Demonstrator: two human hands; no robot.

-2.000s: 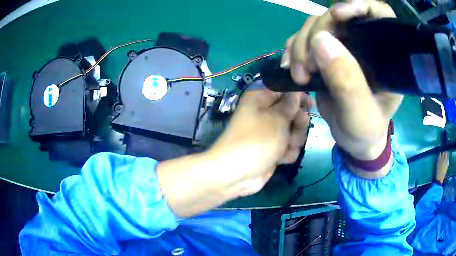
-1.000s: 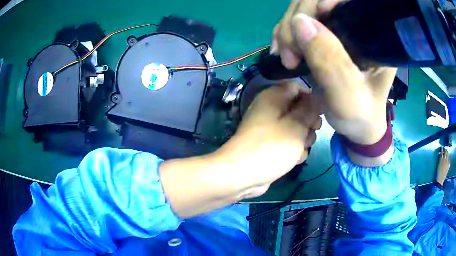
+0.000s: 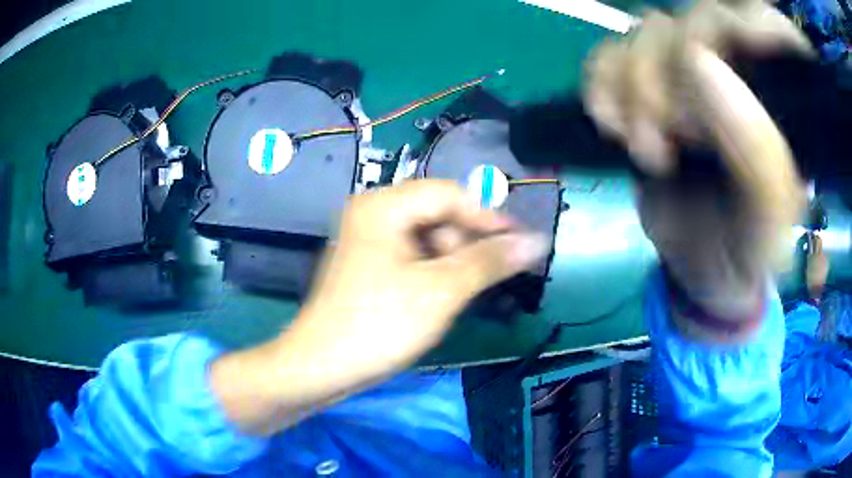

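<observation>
Three black blower fan units lie in a row on the green bench: a left one (image 3: 107, 219), a middle one (image 3: 280, 191) and a right one (image 3: 532, 210). Each has a round white label with a blue-green stripe and thin lead wires. My left hand (image 3: 420, 252) is over the lower left of the right unit, thumb and fingertips close together; whether a screw is between them cannot be seen. My right hand (image 3: 691, 121), blurred, grips the thick black electric screwdriver (image 3: 570, 131), whose front end points left above the right unit's upper right side. Its bit cannot be made out.
The green bench (image 3: 448, 47) has a pale rim. A crate (image 3: 528, 420) with dark parts and thin wires stands below its front edge. A black cord (image 3: 598, 317) runs over the bench edge. Another person's hand (image 3: 816, 261) and blue sleeve are at the far right.
My left hand has moved left and down off the right unit, uncovering its label. My right hand and the screwdriver have moved right, away from that unit's middle.
</observation>
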